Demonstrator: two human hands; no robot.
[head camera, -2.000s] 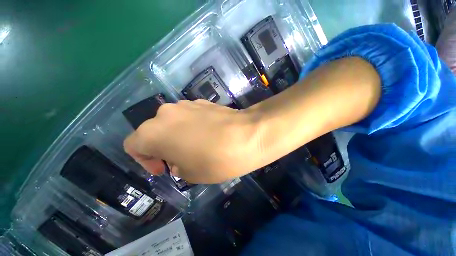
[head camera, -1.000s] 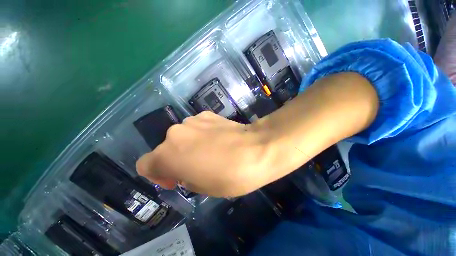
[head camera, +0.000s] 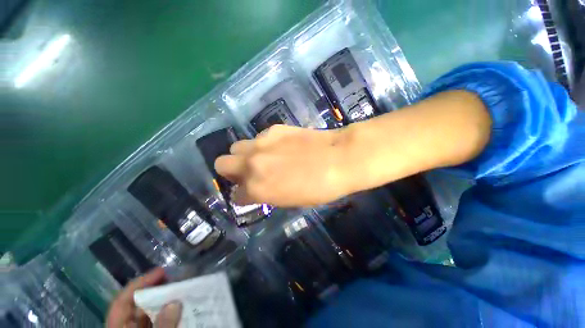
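My right hand reaches across from the right over a clear plastic tray. Its curled fingers are at a black device in a pocket; the fingertips and anything between them are hidden. A white patch shows at that device's lower end. My left hand, cut off by the bottom edge, holds a white label sheet with its thumb on top. Beside it a black device bears a white label. Another device with a grey panel lies in the upper pocket.
More black devices lie in the lower row, such as one with white print near my blue smock. A dark device is at the tray's left end. Clear ribbed plastic is at the lower left. The bench is shiny green.
My left hand has come into view at the bottom, on the label sheet. My right hand has shifted slightly up and right, uncovering the lower end of the device. The view has shifted.
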